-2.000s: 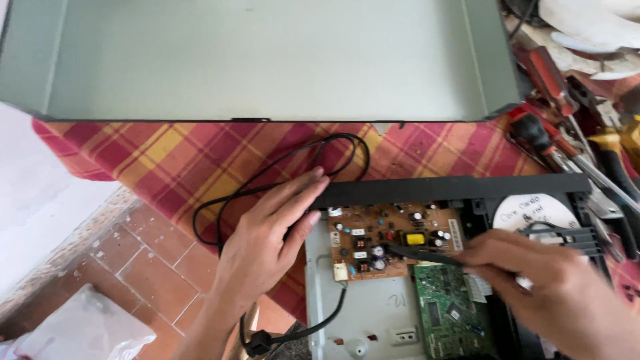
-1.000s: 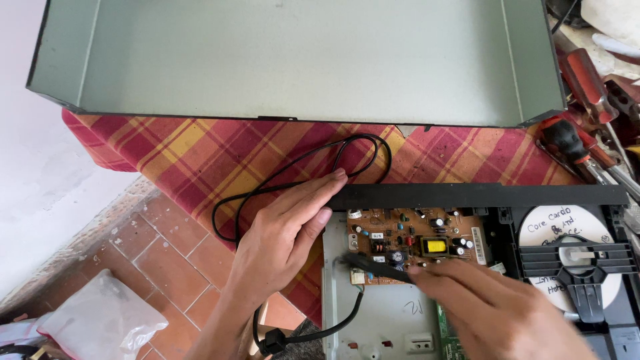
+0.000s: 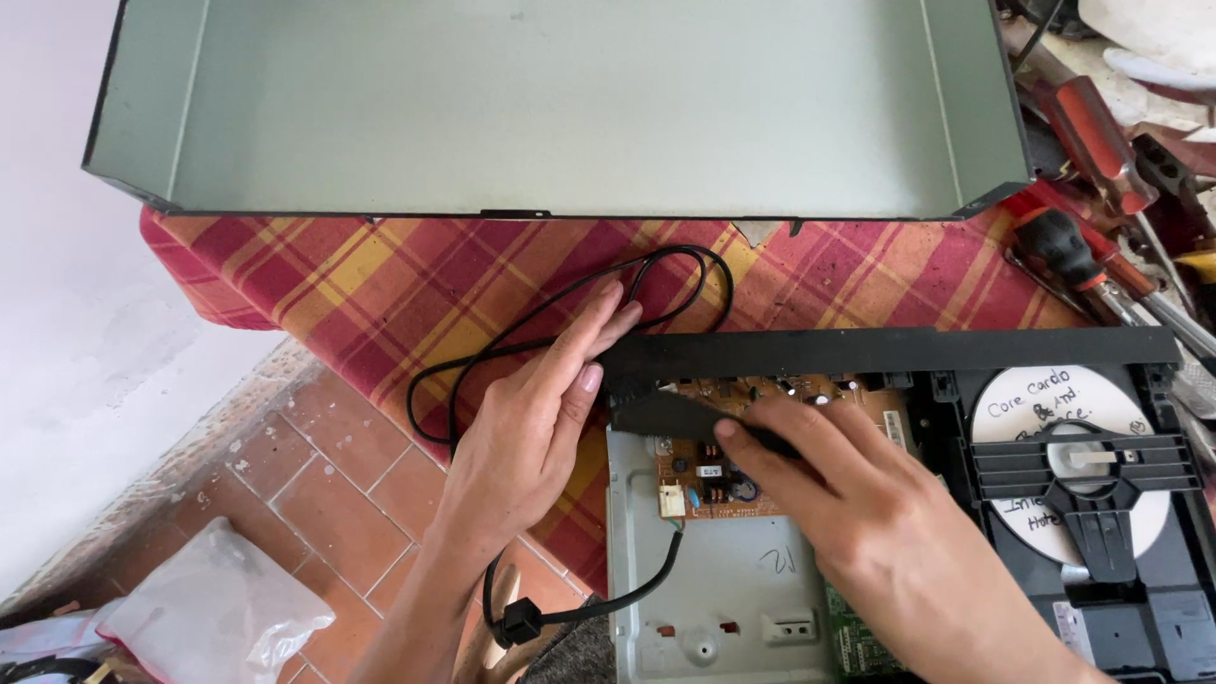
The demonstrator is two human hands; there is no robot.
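An opened disc player chassis (image 3: 722,589) lies at the lower right, with a brown circuit board (image 3: 741,499), a green circuit board (image 3: 855,632) and a disc with handwriting (image 3: 1130,418) under a black bracket. My right hand (image 3: 883,513) grips a black brush-like tool (image 3: 693,418), its wide end over the brown board's upper left corner, by the black front panel (image 3: 883,351). My left hand (image 3: 532,446) rests its edge against the panel's left end, fingers extended, thumb beside them. A black power cable (image 3: 617,608) runs from the board and loops behind my left hand.
A metal cover (image 3: 570,114), inside facing up, lies beyond the chassis on a plaid cloth (image 3: 323,266). Screwdrivers (image 3: 1092,142) and other tools crowd the right side. A plastic bag (image 3: 218,598) lies on the tiled floor at the lower left.
My right hand has moved the black tool from the middle of the brown board to its upper left corner by the front panel. My left hand stays at the panel's left end.
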